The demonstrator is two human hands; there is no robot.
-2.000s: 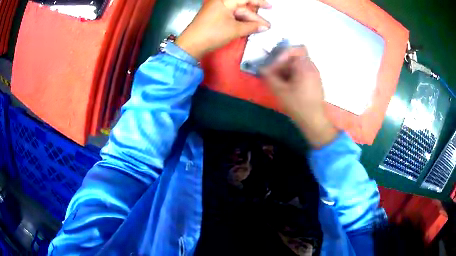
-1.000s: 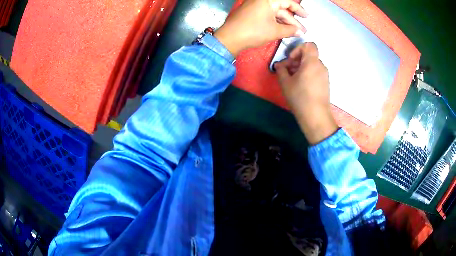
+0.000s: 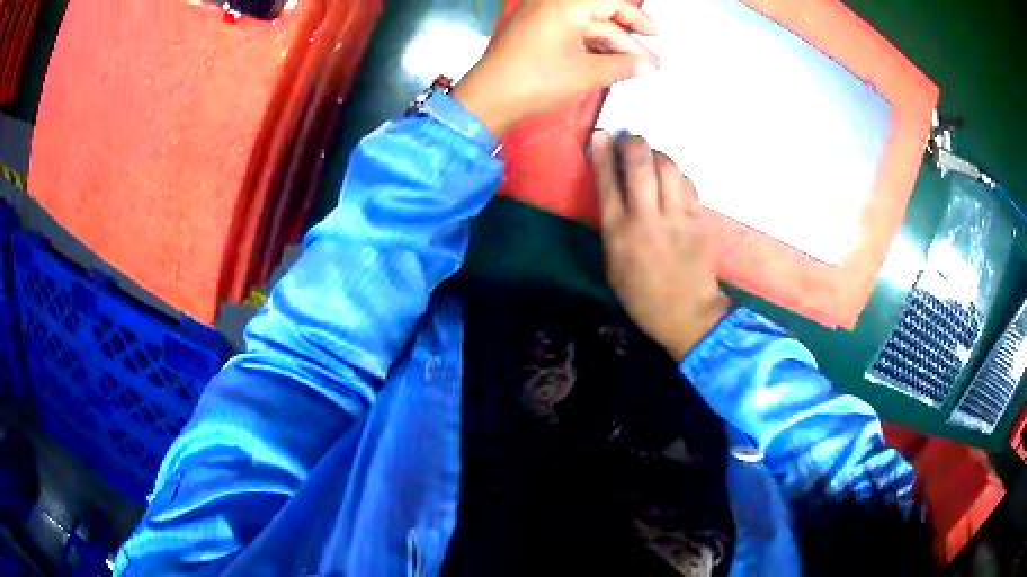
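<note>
The tablet (image 3: pixel 777 135) lies back up, white with glare, in the orange-red foam tray (image 3: pixel 788 280). My right hand (image 3: pixel 657 231) is at the tablet's near left corner, fingertips down on it, with a small dark spot by the fingers. Whether it holds a small part is hidden. My left hand (image 3: pixel 560 56) is at the tablet's left edge, thumb and finger pinched; any thin piece between them cannot be made out.
Stacked foam trays (image 3: pixel 146 147) stand at left, with a blue crate (image 3: pixel 113 349) below. The air blow gun (image 3: pixel 955 158) lies at right on the green bench. Two clear sheets with rows of dark pieces (image 3: pixel 929 333) lie below it. More orange-red foam (image 3: pixel 952 496) is at lower right.
My right hand has moved from a raised pinch to fingers extended down at the tablet's corner. My left hand stays pinched near the left edge. The whole view has shifted slightly.
</note>
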